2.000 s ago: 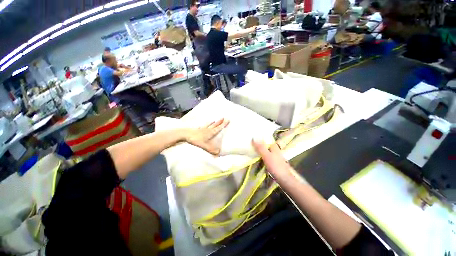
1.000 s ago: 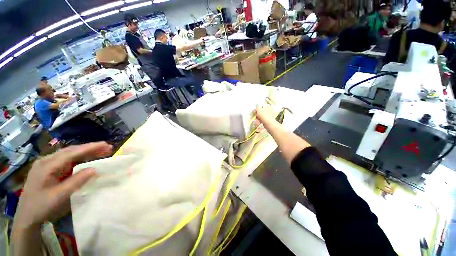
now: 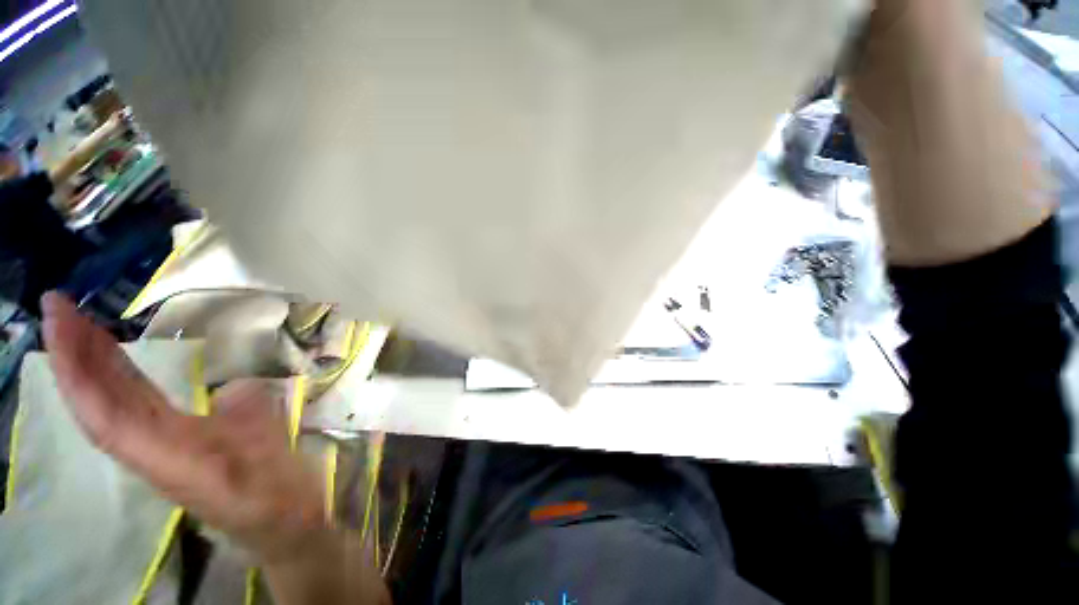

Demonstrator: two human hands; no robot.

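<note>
A large beige bag body (image 3: pixel 509 154) hangs close in front of the camera, blurred, with one corner pointing down. My right hand (image 3: pixel 905 59) is at its upper right edge, blurred and cut off by the top of the picture; it grips the bag body there. My left hand (image 3: pixel 189 461) is at the lower left, blurred, with fingers apart and nothing in it, over the stacked bags (image 3: pixel 95 461) with yellow edges. The sewing machine head is not visible; the bag body covers that area.
A white table (image 3: pixel 734 425) runs across the middle. On it lie a small dark tool (image 3: pixel 686 321) and a clear plastic bag of hardware (image 3: pixel 822 278). A dark screen (image 3: pixel 840 144) stands behind at right. A person (image 3: pixel 36 236) is at far left. My lap is below.
The view has swung right and down. My right hand has come back from the far pile and now holds a bag body up. My left hand remains open over the left pile.
</note>
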